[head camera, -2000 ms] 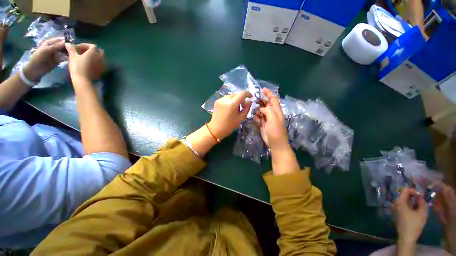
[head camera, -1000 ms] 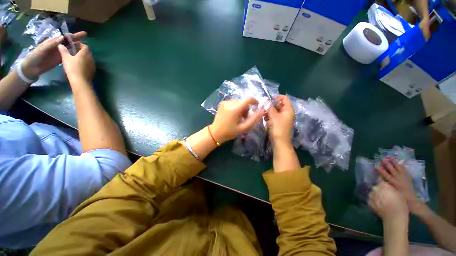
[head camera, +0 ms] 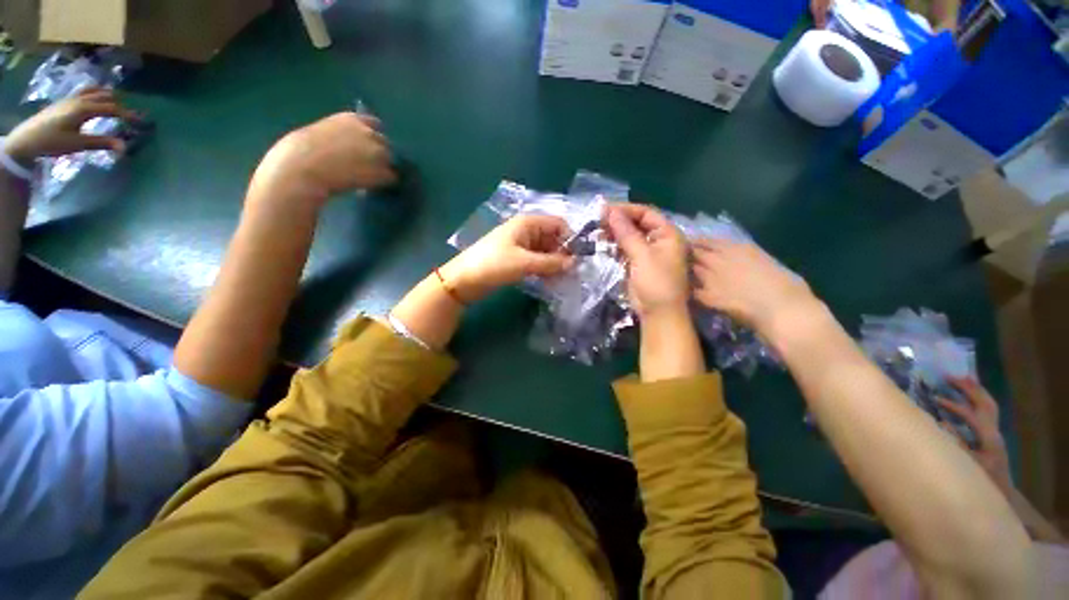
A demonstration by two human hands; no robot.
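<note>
My left hand [head camera: 516, 252] and my right hand [head camera: 652, 260] are close together over a heap of clear zip bags [head camera: 581, 311] with greyish contents. The fingers of both hands pinch a clear bag [head camera: 589, 240] with something dark at it; the exact item is too small to tell. More clear bags lie under and behind my hands. The bags to the right [head camera: 736, 340] are partly covered by another person's hand.
A neighbour's arm [head camera: 867, 387] reaches in from the right, close beside my right hand. Another bag pile [head camera: 920, 352] is at right. A person's hand [head camera: 322, 158] is at left. Blue and white cartons [head camera: 703, 53], a white roll [head camera: 825, 77] and a brown carton [head camera: 176, 26] stand at the far side.
The right neighbour's hand has moved left onto the bags beside mine. The left neighbour's near hand has moved right, away from their pile. My hands stay together over the heap; the view has shifted slightly.
</note>
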